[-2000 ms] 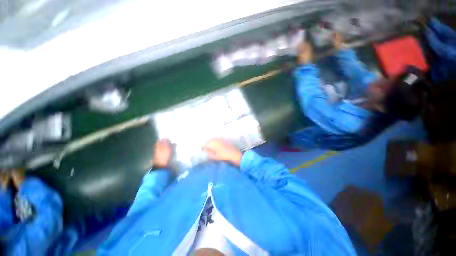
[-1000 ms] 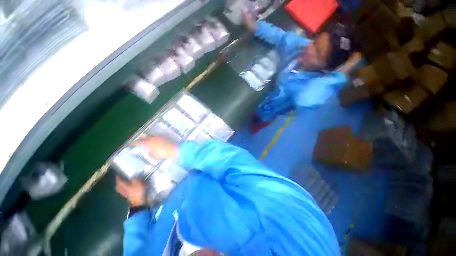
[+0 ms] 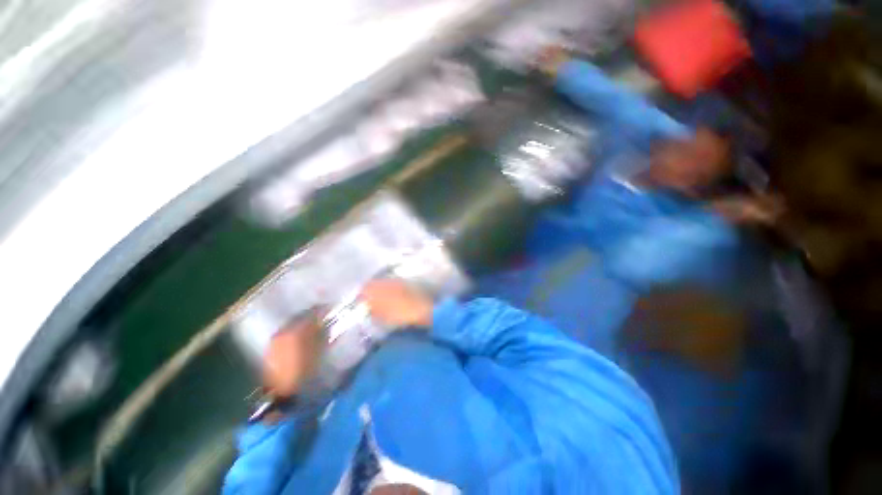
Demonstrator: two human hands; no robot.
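Note:
The clear blister tray [image 3: 426,253] filled with pale white units lies in front of me on the dark green bench, beside the belt edge. The view is badly blurred. My left hand [image 3: 293,358] is over the tray's near left part. My right hand [image 3: 396,304] is over the tray's near middle, fingers pointing left. Both hands are on or just above the units. I cannot tell whether either hand grips one.
White pieces stand in a row [image 3: 372,140] on the green conveyor belt [image 3: 184,280] beyond the tray. A white shelf [image 3: 261,87] hangs above. A worker in blue [image 3: 667,227] sits to the right with a shiny clear tray [image 3: 542,164]. A red bin [image 3: 691,46] lies farther off.
My right hand has moved from the tray's left end to its near middle. My left hand has shifted slightly right over the tray. The neighbour's tray looks shinier and blurred. The view has swung.

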